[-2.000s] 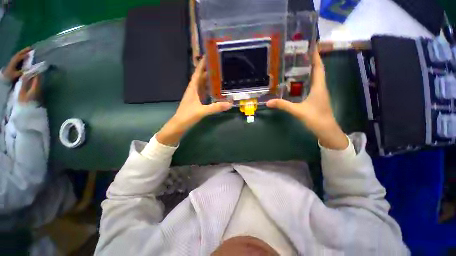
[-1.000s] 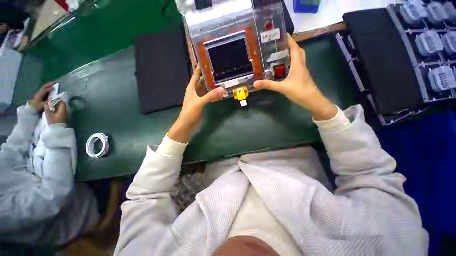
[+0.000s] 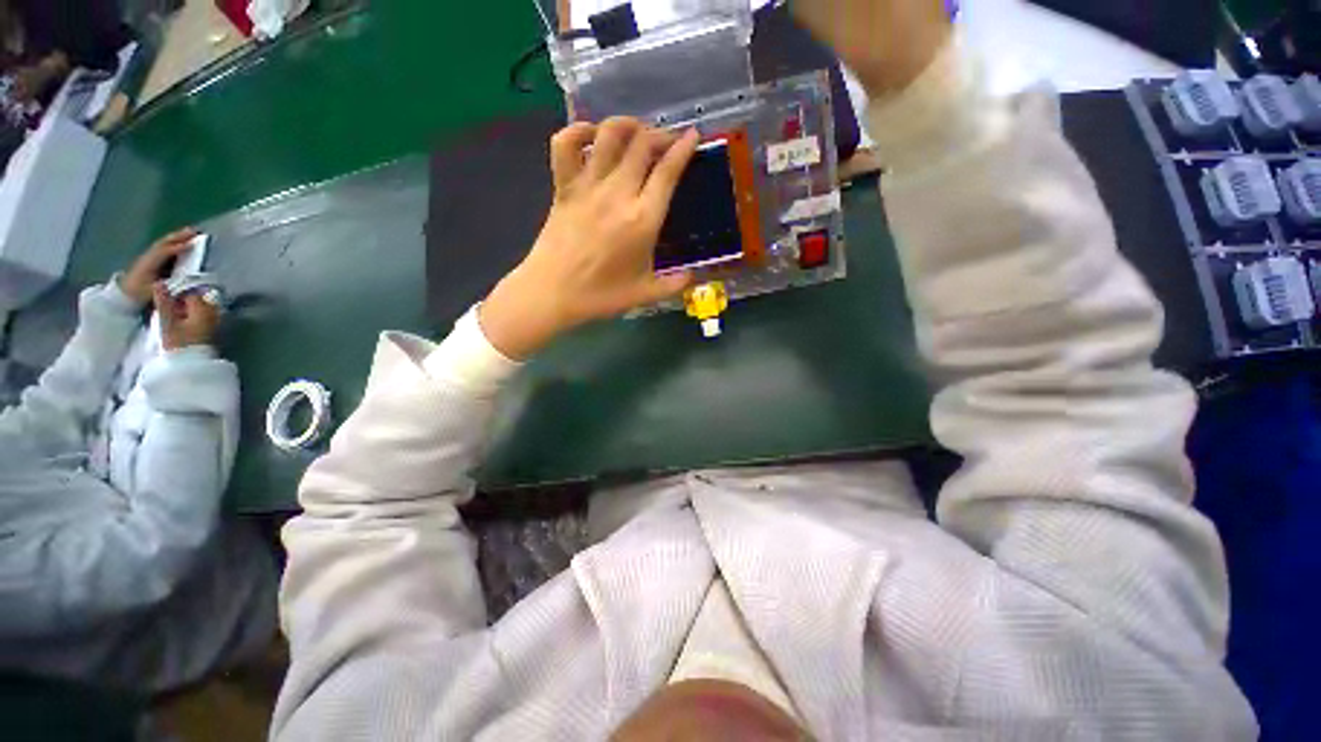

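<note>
The clear test fixture (image 3: 790, 160) lies on the green bench in front of me. A display unit with a dark screen (image 3: 704, 212) sits in its orange-brown nest (image 3: 751, 196). My left hand (image 3: 597, 232) lies over the left part of the nest and unit, fingers bent at the upper edge and thumb at the lower edge, hiding that side. My right hand (image 3: 877, 36) is at the top edge beyond the fixture, blurred and cut off, so its fingers cannot be made out. The yellow connector (image 3: 706, 302) sticks out at the fixture's front. The red rocker switch (image 3: 814, 249) is at its right front.
A tray (image 3: 1191, 218) with rows of pale vented units stands at the right. A black foam sheet (image 3: 485, 218) lies left of the fixture. A white cable coil (image 3: 299, 416) lies at the left, near another person's hands (image 3: 177, 290) holding a white piece. The clear lid (image 3: 659, 58) stands behind the nest.
Both hands have left the fixture's sides. My left hand has moved onto the nest and unit; my right hand has moved up beyond the fixture. The clear plate behind the nest now shows more fully.
</note>
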